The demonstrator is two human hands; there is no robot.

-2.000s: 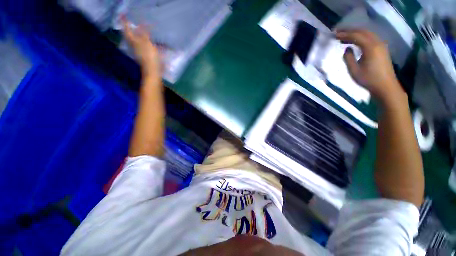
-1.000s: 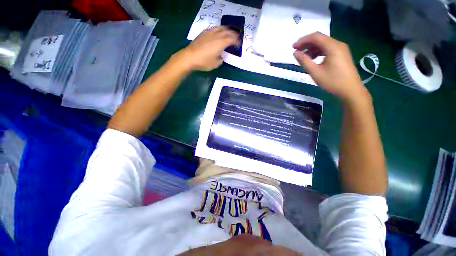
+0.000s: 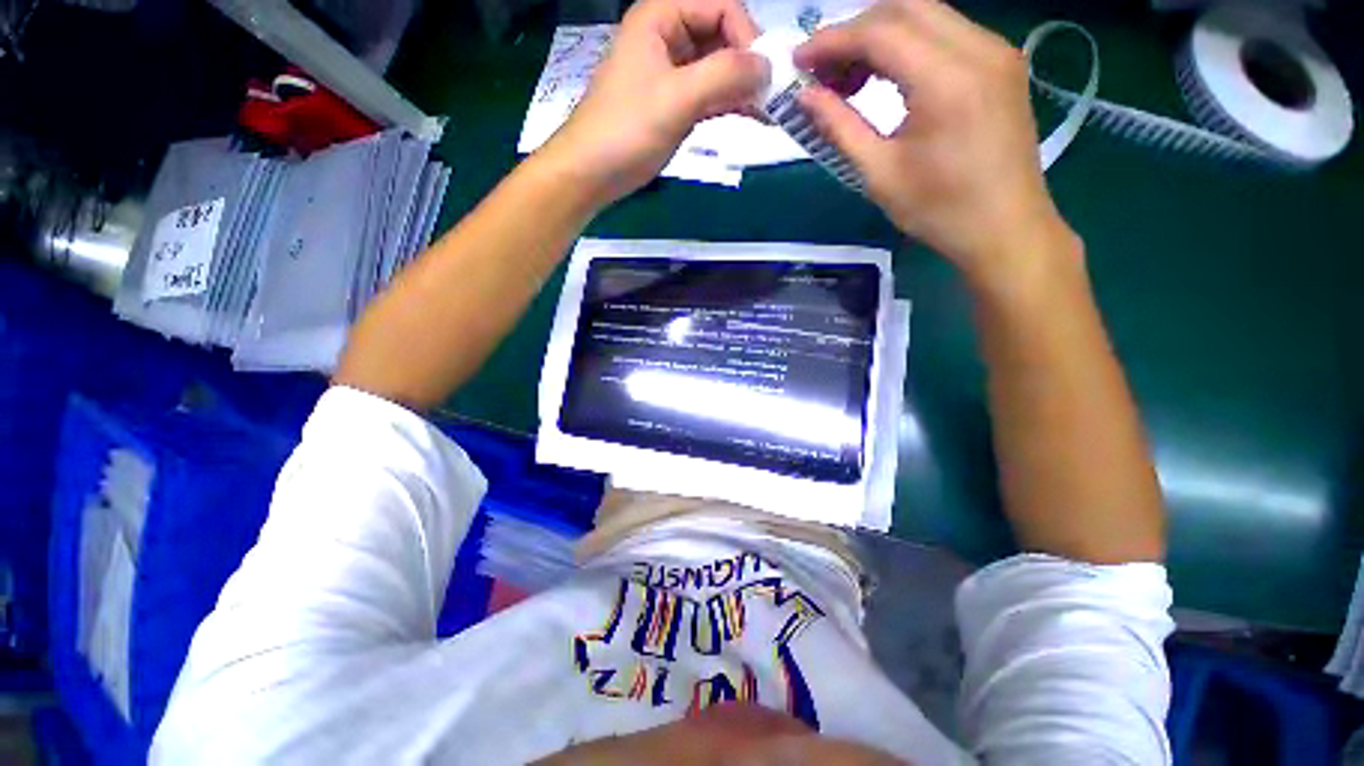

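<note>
My left hand and my right hand are close together at the top centre, both pinching the narrow white label strip between thumb and finger. The strip has small dark marks, and a short length hangs below the fingers. My fingers hide part of it. A printed film, glossy black with white text lines and a white border, lies in front of me near the bench edge. Another white sheet edge shows from under its right side.
The label roll is at the upper right with its strip trailing left. Grey films are fanned at the left, with a handwritten marker sheet. A red object lies behind them. Handwritten paper is partly behind my left hand. A blue crate stands at lower left.
My left hand has left the black phone and moved right to the strip. My right hand now pinches the strip beside it. The view has shifted, and the phone no longer shows.
</note>
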